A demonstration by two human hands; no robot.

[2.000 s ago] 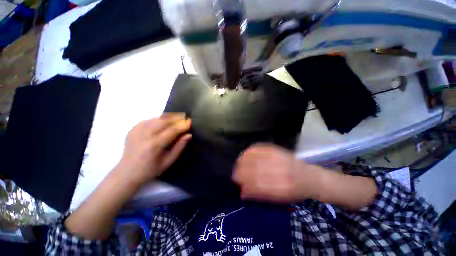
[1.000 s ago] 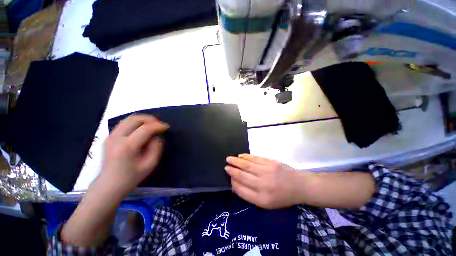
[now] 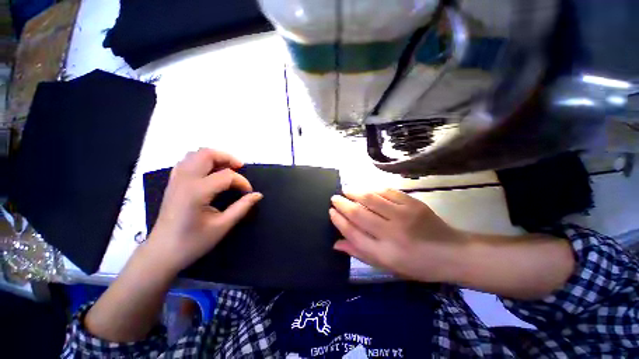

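A black fabric panel lies flat on the white machine table at the front edge, left of and nearer than the machine head. My left hand rests on its left part, with thumb and fingertips close together near its upper edge; whether they pinch cloth is not clear. My right hand lies at the panel's right edge, fingertips on that edge, fingers nearly straight and together. The sewing machine head looms large at the top; its shiny curved guard hides the needle and presser foot area.
A pile of black cut panels lies at the left. A folded black stack lies at the back left. A small black piece lies at the right, partly hidden by the machine guard. Brown board shows at the far left.
The panel was first under the needle, then out in front of it. Since a second ago my right hand has moved up along its right edge. The machine head looks closer.
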